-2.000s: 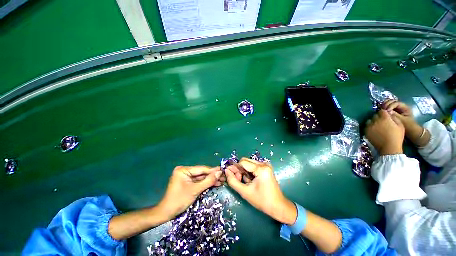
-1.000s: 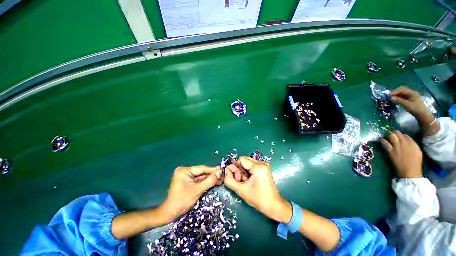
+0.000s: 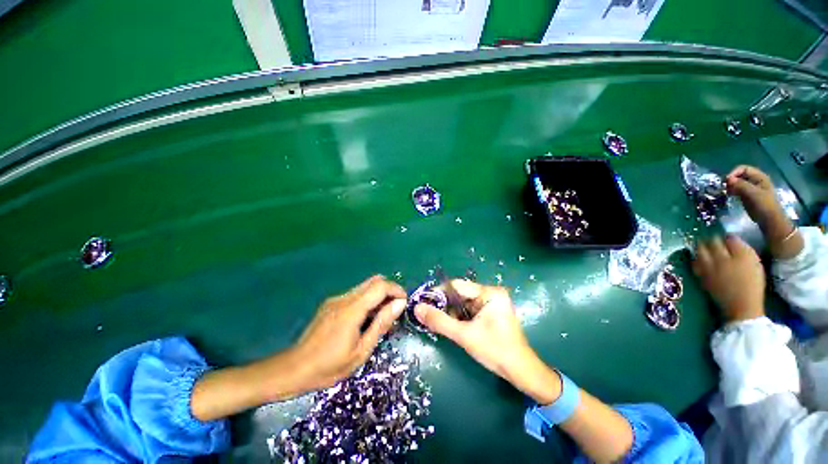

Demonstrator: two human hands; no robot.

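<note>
A shiny silver-purple round unit (image 3: pixel 425 297) is in front of me above the heap, its open face showing. My right hand (image 3: pixel 486 328) grips it, thumb on its near side. My left hand (image 3: pixel 349 331) is at the unit's left edge, thumb and fingertips close together; whether they pinch anything is hidden. Something thin and dark shows by my right fingers, too blurred to name. A loose heap of small glittering metal pieces (image 3: pixel 363 412) lies just below my hands. Pale tiny parts (image 3: pixel 522 278) are scattered right of the unit.
A black tray (image 3: pixel 619 213) with small gold parts stands right of centre, beside clear bags (image 3: pixel 637 256) and two touching round units (image 3: pixel 664 313). Single round units (image 3: pixel 426 199) lie spaced along the green surface. A coworker's hands (image 3: pixel 734 272) work at right. A metal rail (image 3: pixel 390 72) runs behind.
The held unit has turned from edge-on to face showing, and my left fingers have shifted at its edge. The spaced units have moved left. The coworker's hands have separated.
</note>
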